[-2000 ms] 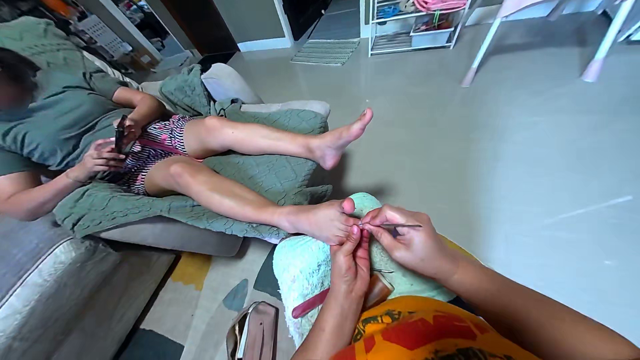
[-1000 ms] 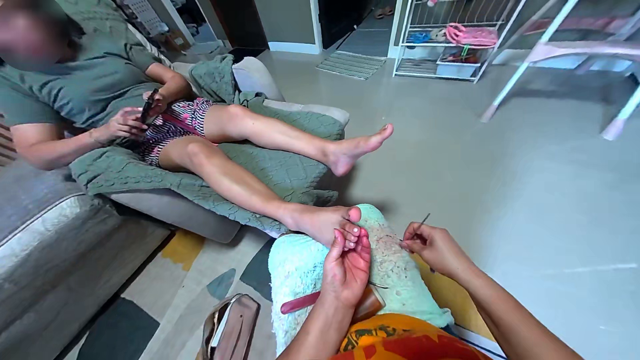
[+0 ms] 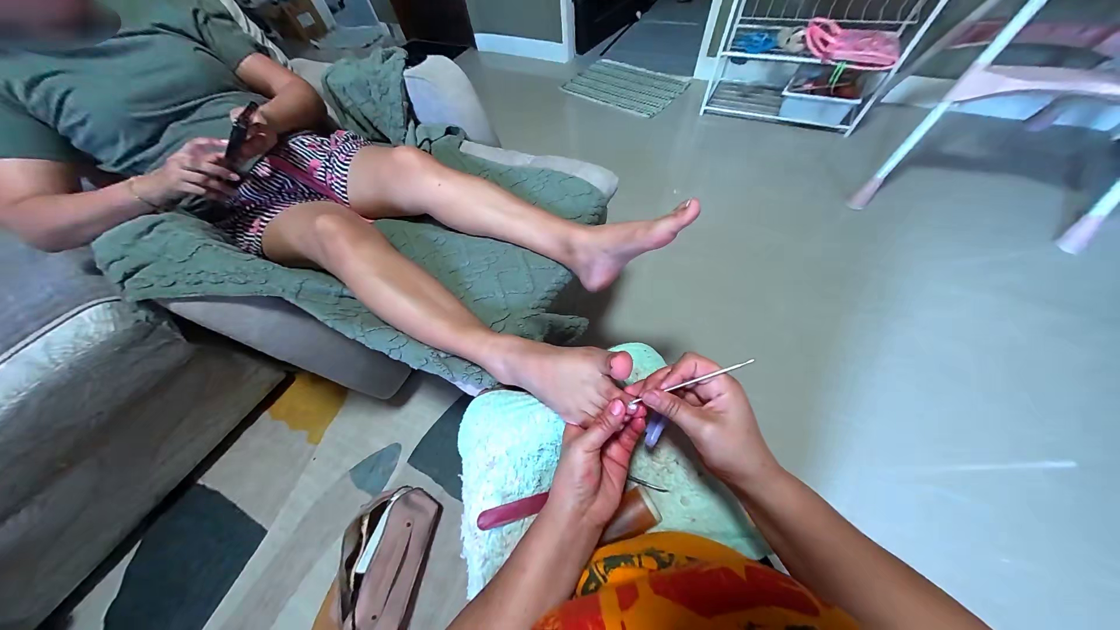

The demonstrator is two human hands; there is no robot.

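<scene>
My left hand [image 3: 602, 459] pinches a toe of a seated person's near bare foot [image 3: 569, 378]. In my right hand [image 3: 713, 416] is a thin metal nail tool [image 3: 710, 374], its lower end at the toes and its other end pointing up to the right. The foot rests at the edge of a light green towel [image 3: 507, 446] over my lap. A small purple object [image 3: 654, 430] shows just under my right fingers; what it is I cannot tell. On the towel lie a dark pink nail file [image 3: 512, 511], partly behind my left wrist, a brown object [image 3: 632, 514] and a thin dark tool [image 3: 647, 484].
The person reclines on a sofa under a green blanket [image 3: 490, 254], holding a phone [image 3: 241, 131], the other foot [image 3: 634, 245] raised. An open pinkish pouch [image 3: 398, 560] stands on the patterned rug [image 3: 289, 490]. Behind are a white rack [image 3: 744, 87], a striped mat [image 3: 626, 87] and pale furniture legs [image 3: 941, 114].
One second ago my right hand was off to the right of the foot with a thin tool; now it is back at the toes, beside my left hand. The purple object now shows under my right fingers.
</scene>
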